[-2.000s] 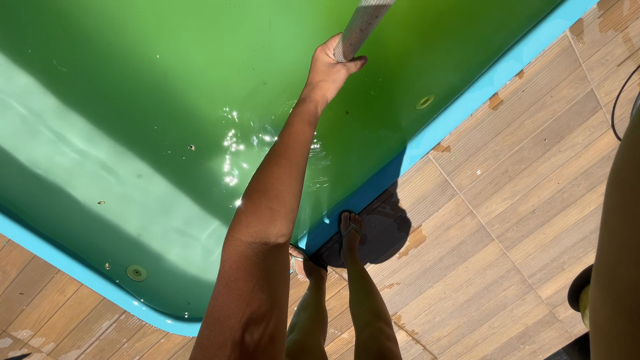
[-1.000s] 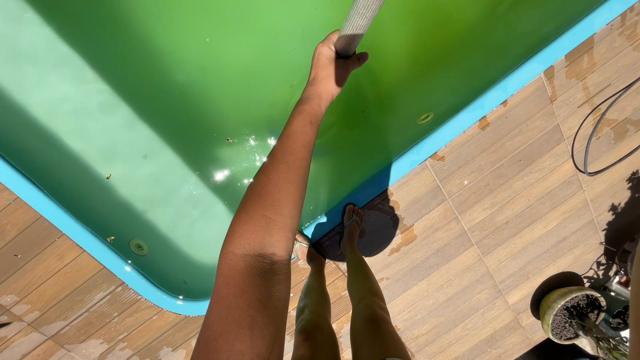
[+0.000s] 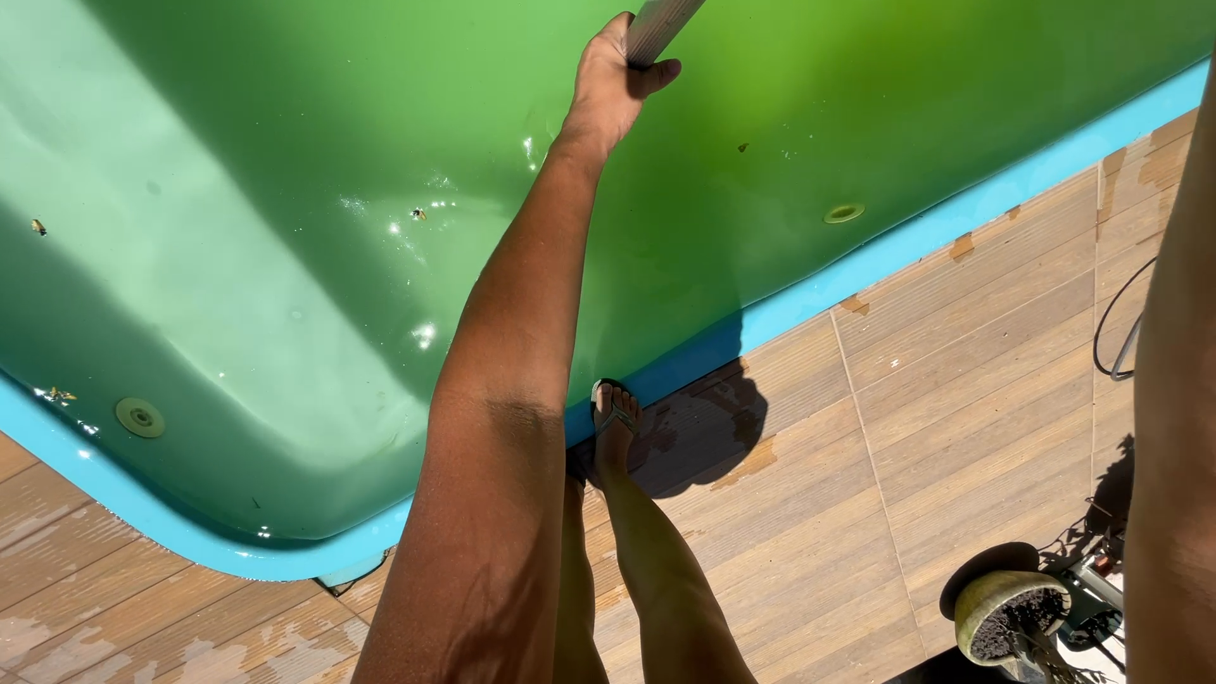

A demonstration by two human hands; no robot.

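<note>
My left hand point(image 3: 613, 85), at the top of the head view, grips a ribbed grey pole point(image 3: 660, 27) that runs up out of the frame. Its arm stretches over the green water point(image 3: 703, 209) of a pool with a light blue rim point(image 3: 807, 290). The pole's far end is out of view. Of my other arm only a part shows along the right edge; my right hand is outside the frame. Small bits of debris point(image 3: 418, 215) float on the water, and a round fitting point(image 3: 141, 417) sits in the pool wall at lower left.
My foot in a flip-flop point(image 3: 616, 408) stands at the pool's edge. Wood-look tiles point(image 3: 978, 418) with wet patches surround the pool. A potted plant point(image 3: 1012, 617) stands at lower right, and a dark cable or hose point(image 3: 1102, 332) lies near the right edge.
The hand on the pole keeps its grip. The view has shifted somewhat. One foot, visible before, is now hidden behind the arm.
</note>
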